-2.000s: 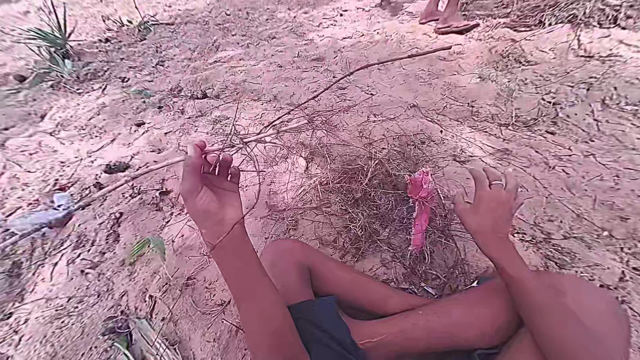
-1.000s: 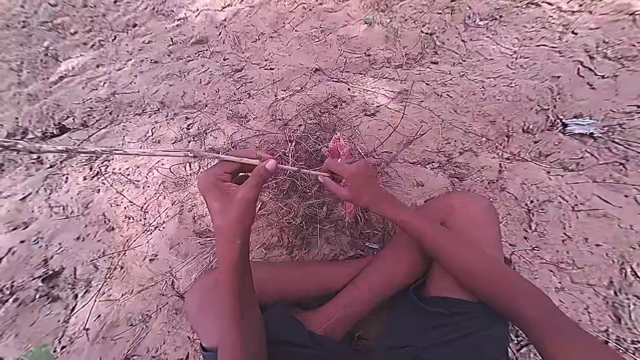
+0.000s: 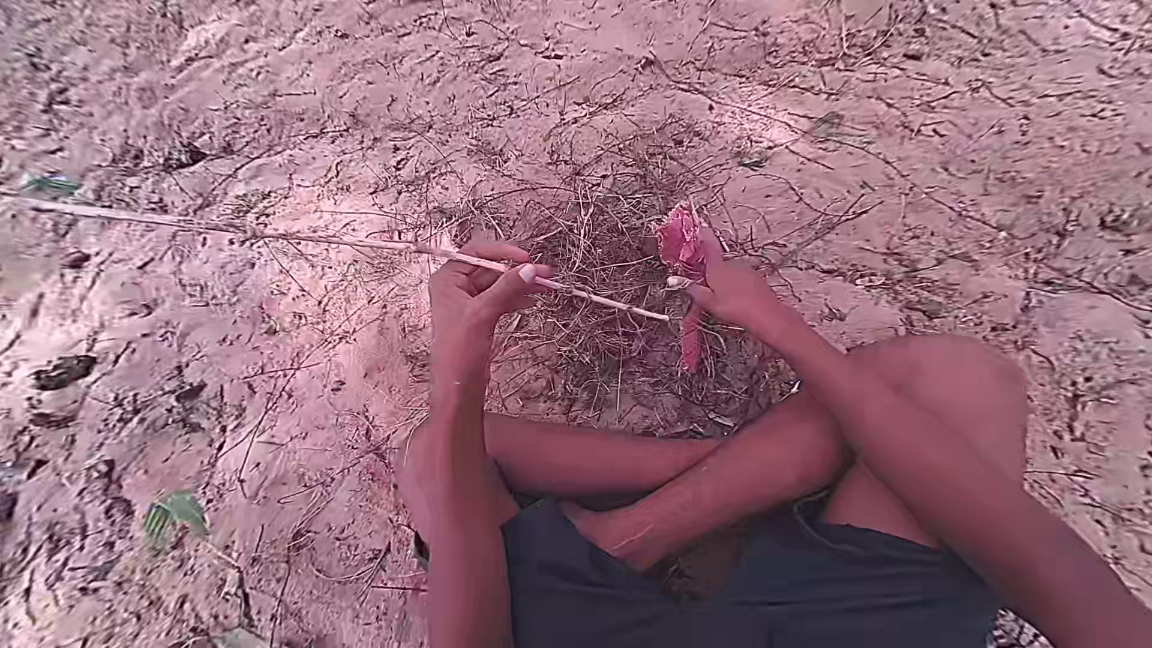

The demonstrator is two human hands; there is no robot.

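A long thin wooden stick (image 3: 333, 238) runs from the left edge to the middle of the view, its pale tip over a heap of dry roots and twigs (image 3: 603, 243). My left hand (image 3: 490, 283) grips it between thumb and fingers, a short way from that tip. Just right of the tip is my right hand (image 3: 720, 283), at a crumpled pink-red cloth (image 3: 681, 236) whose narrow strip hangs down below the fingers. The fingers are partly hidden, so whether they grip the cloth or only touch it is unclear.
Bare, uneven soil with scattered twigs surrounds the heap. My crossed legs (image 3: 666, 468) and dark shorts (image 3: 630, 585) lie close below it. A green leaf (image 3: 175, 517) is at the lower left, and a thin branch (image 3: 864, 148) lies at the upper right.
My right hand, which was at the stick's end a second ago, is now off it and at the pink-red cloth. Two seconds ago it was raised and apart from the stick. My left hand still holds the stick.
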